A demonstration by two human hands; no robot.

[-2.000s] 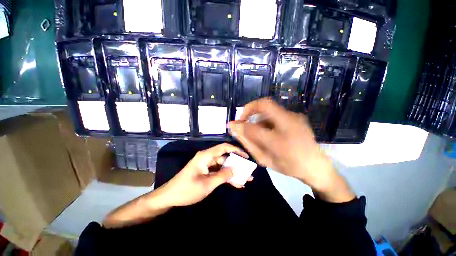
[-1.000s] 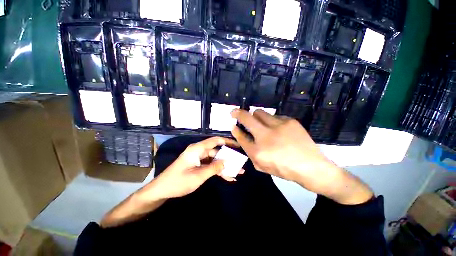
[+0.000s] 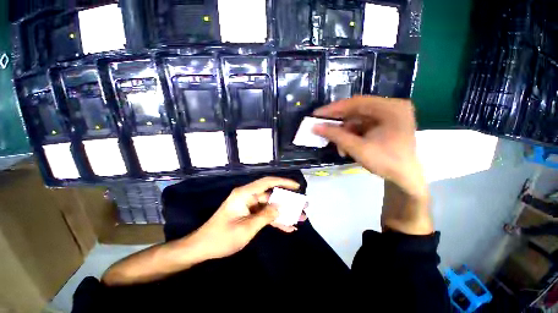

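A glossy black blister tray (image 3: 162,174) lies in front of me. In its near row, the lower ends of several pockets from the left hold white squares (image 3: 255,146). My left hand (image 3: 235,217), below the tray's front edge, grips white-faced square parts (image 3: 286,206) between thumb and fingers; how many is hidden. My right hand (image 3: 373,131) pinches one white-faced square part (image 3: 310,132) by its right side, tilted, over the sixth near pocket from the left. My fingers partly cover the pockets to its right.
The tray's far row has white squares (image 3: 380,25) in sideways pockets. Stacked black trays (image 3: 511,85) stand at the right on the green mat (image 3: 442,67). Below the bench edge are a brown carton (image 3: 37,232) with grey packed items (image 3: 134,203) at left and a blue stool (image 3: 466,287) at right.
The fifth near pocket now clearly shows its white square. My right hand has moved right and holds another square over the sixth pocket. The view has shifted, so the tray appears further left.
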